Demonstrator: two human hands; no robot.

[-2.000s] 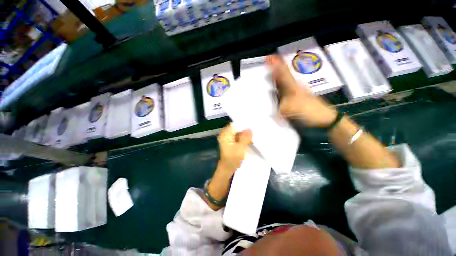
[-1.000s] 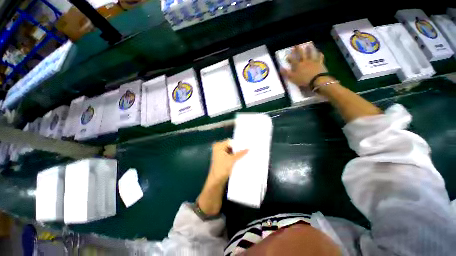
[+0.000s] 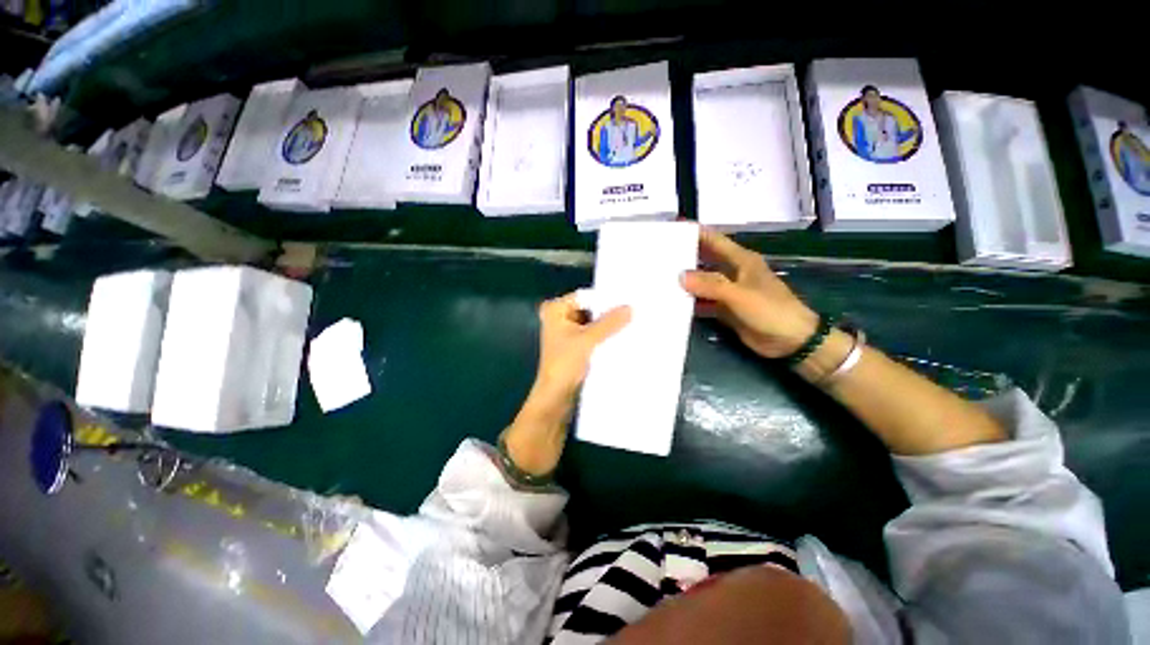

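Note:
A white inner tray stack (image 3: 641,378) is held upright, smooth face toward me, over the green bench. My left hand (image 3: 570,353) grips its left edge, thumb on the face. My right hand (image 3: 754,300) holds its upper right edge with thumb and fingers. Just beyond, a box lid (image 3: 624,141) with a round blue-and-yellow picture lies on the belt. To its right is an open, empty box base (image 3: 753,151), then another lid (image 3: 880,145). A box base further right (image 3: 1006,176) shows recesses of an insert inside.
Two thick white stacks of inner trays (image 3: 230,350) stand at the left on the green bench (image 3: 479,296). A small irregular white piece (image 3: 339,365) lies beside them. More lids and bases run along the belt leftward. Grey floor with yellow-black tape (image 3: 202,504) shows at lower left.
My right hand has come back from a base on the belt to the tray stack. The box row has shifted in view, and the filled base now sits further right.

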